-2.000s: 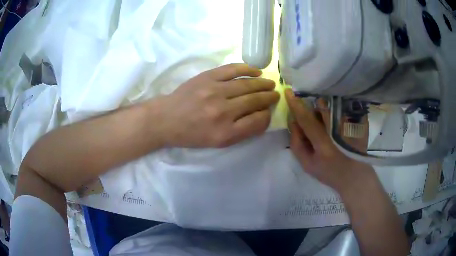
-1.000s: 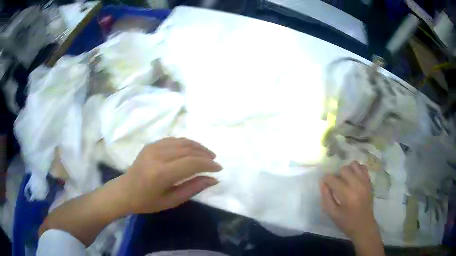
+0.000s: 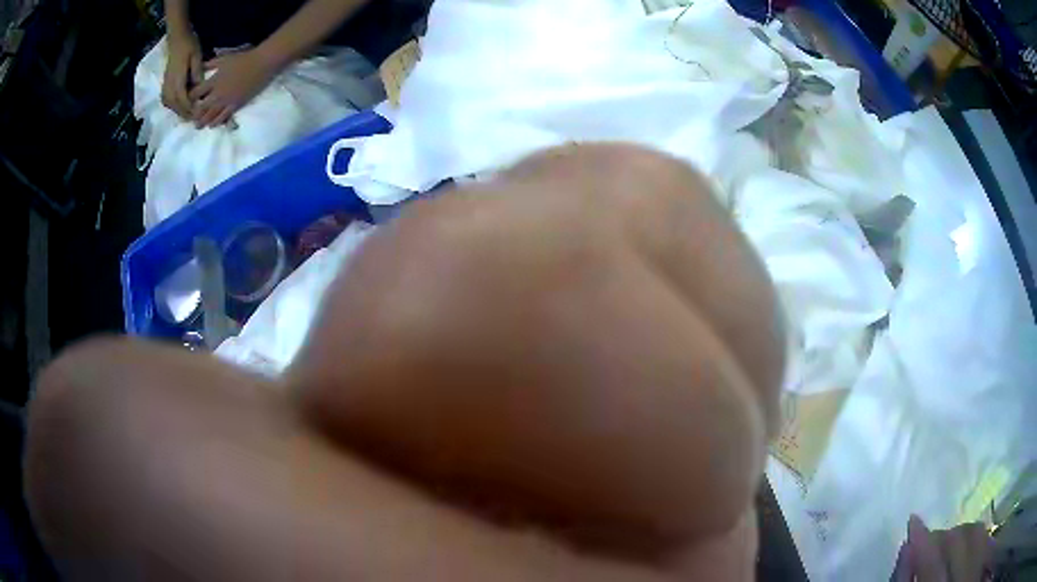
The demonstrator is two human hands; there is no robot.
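Note:
My left hand (image 3: 546,341) is raised close to the camera, large and blurred, across the middle of the view. Its fingers cannot be made out, and it hides the cloth behind it. My right hand (image 3: 947,553) shows only in part, small and cut off at the bottom right edge, beside a yellow glow on white cloth. White garment pieces (image 3: 580,80) are heaped behind and to the right of my left hand, with grey-beige patches among them. A smooth white piece (image 3: 955,341) lies along the right.
A blue plastic bin (image 3: 262,171) at the left holds clear rings (image 3: 252,262) and white cloth. A white loop (image 3: 345,163) hangs at its edge. Another person's hands (image 3: 216,89) rest on white cloth at the top left. A brown paper ticket (image 3: 810,430) lies near the table edge.
The view has swung left, bringing the bin and other person into sight and the sewing machine out. My left hand has risen from the cloth towards the camera.

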